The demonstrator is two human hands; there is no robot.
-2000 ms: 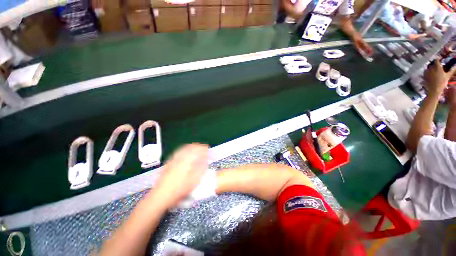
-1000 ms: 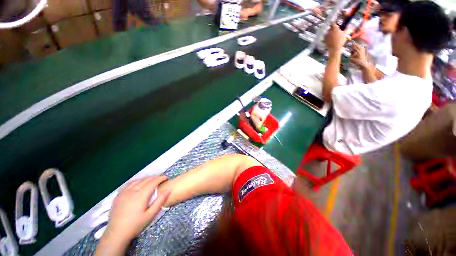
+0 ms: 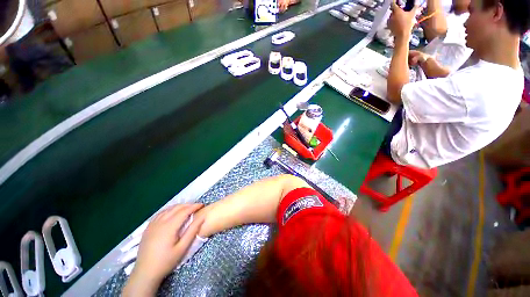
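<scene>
My bare left hand [image 3: 165, 238] lies across my right hand at the lower left of the bubble wrap mat [image 3: 241, 255], its fingers and thumb around part of a white work glove [image 3: 194, 246]. My right arm in a red sleeve reaches in from the right. My right hand is mostly hidden under the left; white finger-like shapes stick out at the left, and I cannot tell whether it holds anything. Three white loop-shaped plastic housings [image 3: 61, 249] lie in a row on the green conveyor belt [image 3: 145, 139] at the lower left, the outer one cut by the edge.
A pale side rail [image 3: 232, 152] runs beside the mat. A hammer [image 3: 296, 174] lies near the red parts bin [image 3: 317, 152], which holds a bottle [image 3: 310, 122]. More housings [image 3: 244, 64] lie farther up the belt. A seated person in white [image 3: 459, 110] is at the right, near a smartphone [image 3: 370, 100].
The view has swung to the right, so the near housings sit farther left and the neighbouring person shows more. My left hand, blurred earlier, now rests over my right hand.
</scene>
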